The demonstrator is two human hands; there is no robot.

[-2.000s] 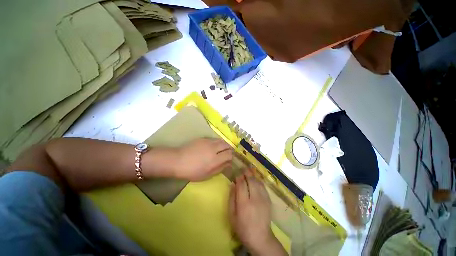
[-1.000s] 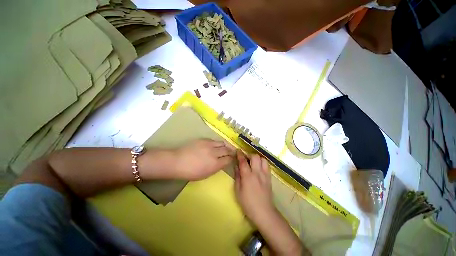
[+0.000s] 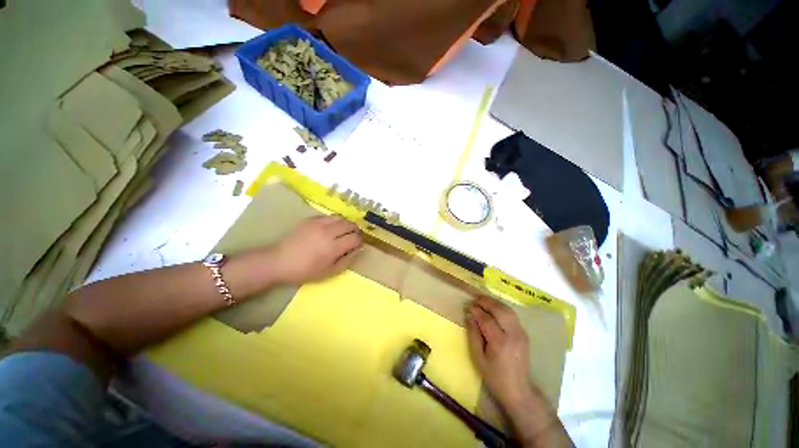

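A khaki panel (image 3: 416, 282) with yellow lining (image 3: 350, 350) lies along the yellow positioning guide (image 3: 526, 296), which has a black middle band. My left hand (image 3: 322, 248) rests on the panel's upper edge near the middle, fingers bent. My right hand (image 3: 499, 341) is on the panel edge further right, fingers together and bent. Both hands' fingertips touch the panel; whether they pinch it is hard to tell. Small tabs (image 3: 364, 203) are lined along the guide. A hammer (image 3: 413, 364) with a dark handle lies on the lining.
Khaki panel stacks stand left (image 3: 96, 131) and right (image 3: 701, 350). A blue bin (image 3: 320, 119) of tabs, loose tabs (image 3: 225, 157), a tape roll (image 3: 448, 206), black cloth (image 3: 569, 188) and a glue bottle (image 3: 578, 254) lie beyond the guide. Brown panels (image 3: 385, 35) are behind.
My right hand has moved right along the panel edge, away from my left hand, uncovering the edge between them and the hammer. The whole view has shifted.
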